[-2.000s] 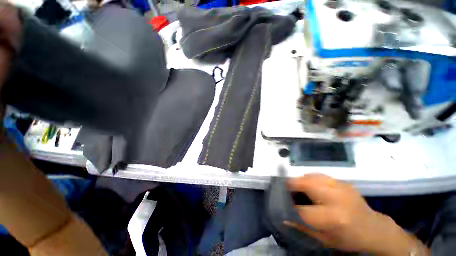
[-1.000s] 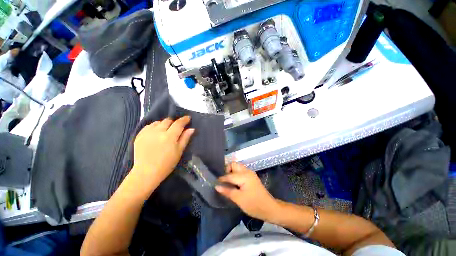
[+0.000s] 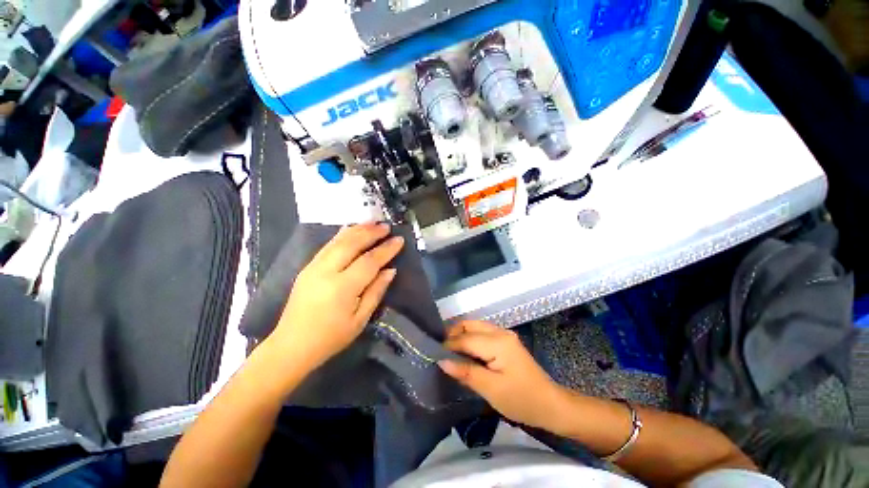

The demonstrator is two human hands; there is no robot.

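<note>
A dark grey garment panel (image 3: 297, 250) lies at the needle area (image 3: 391, 186) of the white and blue overlock machine (image 3: 314, 71). My left hand (image 3: 345, 286) lies on the panel, fingers together and pointing at the presser foot, pressing the cloth down. My right hand (image 3: 491, 367) pinches the panel's near edge between thumb and fingers, in front of the table edge. A folded part with a yellow stitch line (image 3: 405, 341) shows between my hands. The needle itself is too small to make out.
A stack of cut grey panels (image 3: 143, 295) lies left of the machine. Crumpled grey cloth (image 3: 195, 91) is behind it. Tools (image 3: 667, 138) lie right of the machine, near a dark thread cone (image 3: 694, 62). More grey cloth (image 3: 791, 315) hangs low right, near a blue crate (image 3: 631, 334).
The view has swung from the stack to the machine. Both hands have come together on the panel. Since a second ago, the panel and my left hand have moved up close to the presser foot.
</note>
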